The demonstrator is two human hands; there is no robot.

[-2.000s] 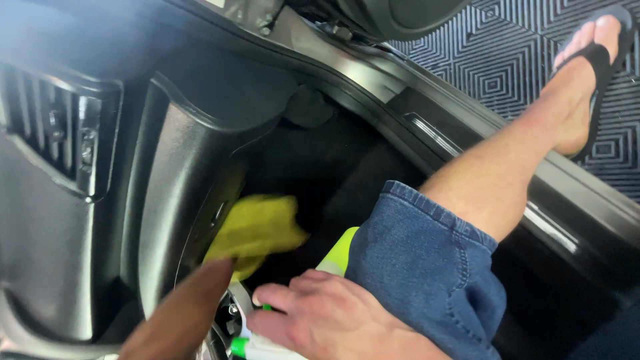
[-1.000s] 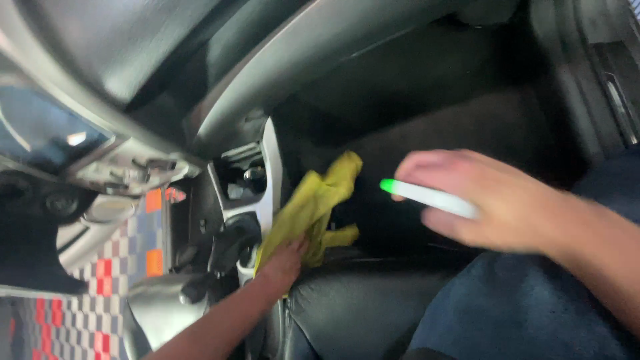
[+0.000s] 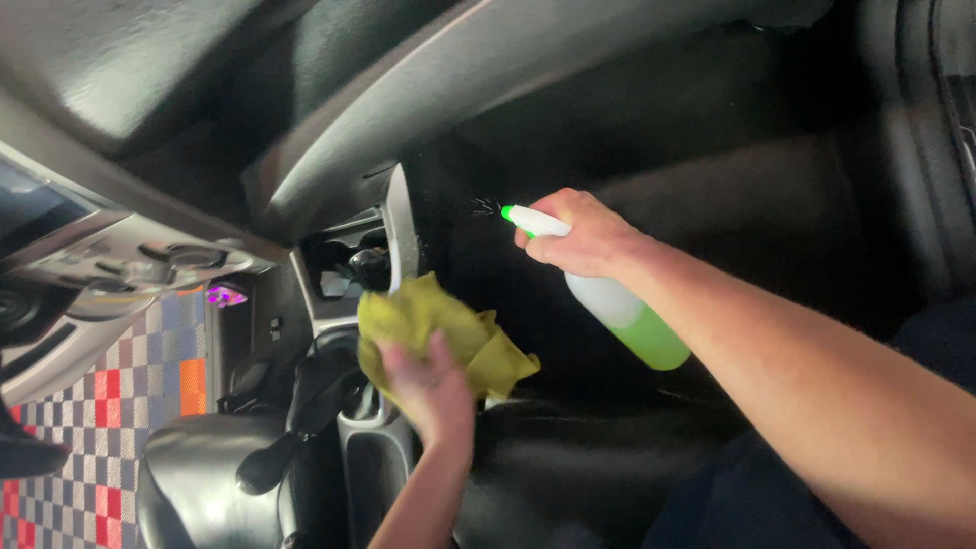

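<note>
My right hand (image 3: 583,232) grips a spray bottle (image 3: 648,332) by its white trigger head, with green liquid in the lower part. The green nozzle points left, and fine spray shows in front of it, toward the side of the centre console (image 3: 400,229). Blurred by motion, my left hand (image 3: 427,374) has a yellow cloth (image 3: 442,328) against its palm and fingers, over the console beside the cup holder area. Part of the console trim lies hidden under the cloth.
The dashboard (image 3: 366,99) runs across the upper left. A black leather seat (image 3: 213,480) stands beyond the console, near a checkered floor (image 3: 107,396). An open console bin (image 3: 351,267) holds small items. The dark footwell (image 3: 686,175) lies right.
The view has swung from the door sill to the console. Since one second ago, spray has appeared at the nozzle and the bottle's body has come into sight. The cloth is more bunched.
</note>
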